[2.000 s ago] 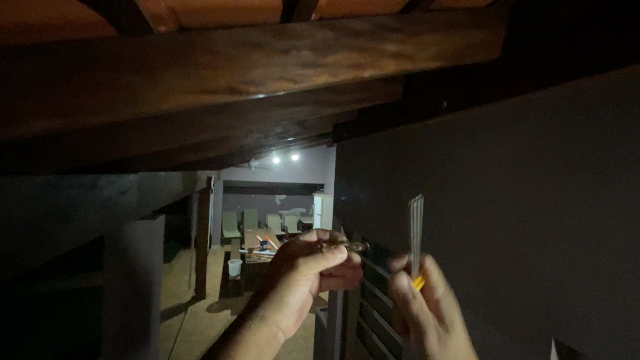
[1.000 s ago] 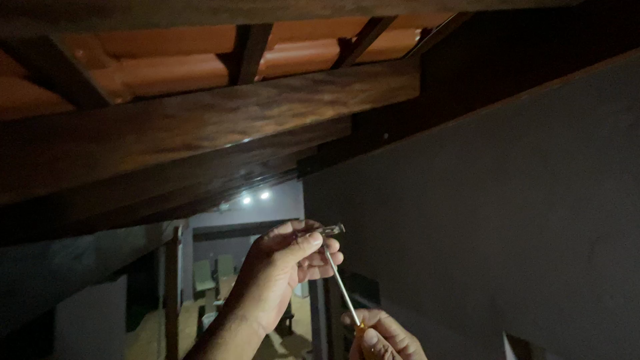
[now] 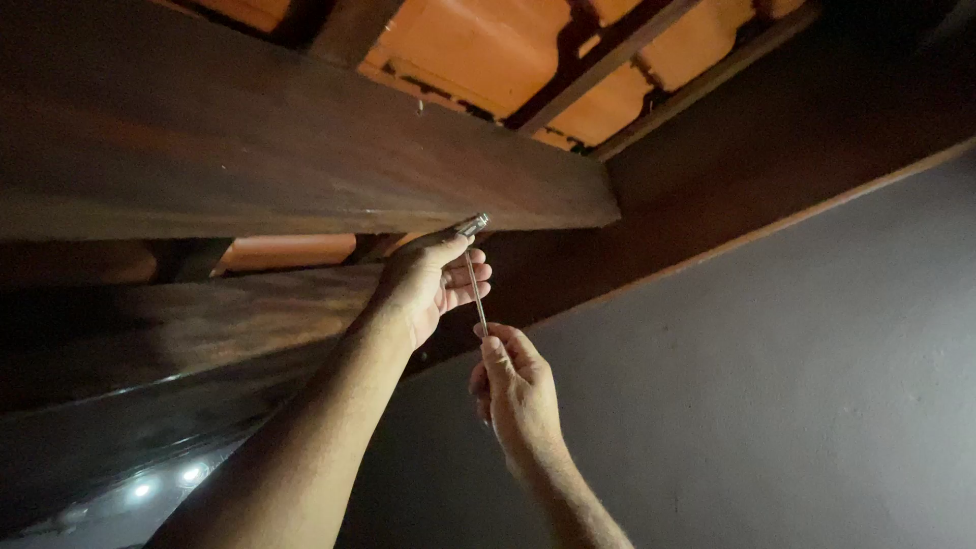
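My left hand (image 3: 427, 278) is raised to the lower edge of a dark wooden beam (image 3: 343, 168), with a small metal fitting (image 3: 473, 224) pinched between thumb and forefinger; its exact kind cannot be told. Below it, my right hand (image 3: 518, 381) grips a screwdriver, whose handle is hidden in the fingers. The thin metal shaft (image 3: 476, 293) runs up from the right fingertips, past the spread lower fingers of my left hand, to the fitting's underside. Whether the tip is seated in a screw is hidden.
Orange clay roof tiles (image 3: 473, 53) lie above on wooden battens. A second beam (image 3: 229, 328) runs behind my left forearm. A grey wall (image 3: 762, 366) rises on the right under a sloping timber. Two bright lamps (image 3: 168, 482) shine at the lower left.
Both hands have risen to the beam, the left with the fitting, the right with the screwdriver. Two seconds ago the shaft stood apart from the left hand. The view has tilted upward.
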